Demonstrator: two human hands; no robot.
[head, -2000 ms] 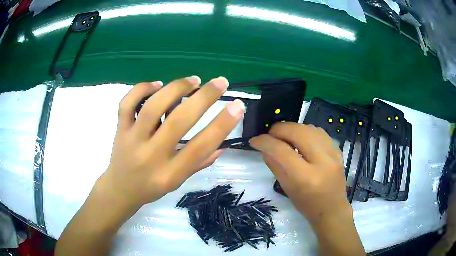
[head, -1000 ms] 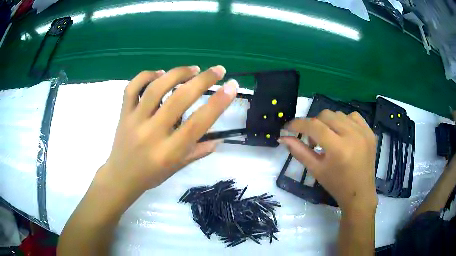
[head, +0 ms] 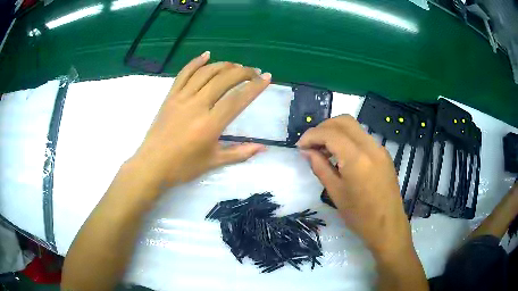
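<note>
A black phone middle frame lies on the white mat, its solid end with yellow dots to the right. My left hand spreads over its left part, fingertips on the far rail and thumb by the near rail, holding it. My right hand has thumb and index finger pinched at the near corner of the solid end; whether a side key is between them cannot be told. A loose pile of black side keys lies below the frame.
A fanned stack of frames lies at right, partly behind my right hand. One frame lies on the green belt at upper left. A clear tape strip crosses the white mat at left. Another person's arm is at right.
The frame in hand now lies flatter on the mat. My right hand has moved left to its near corner. The frame on the belt appears farther right in view.
</note>
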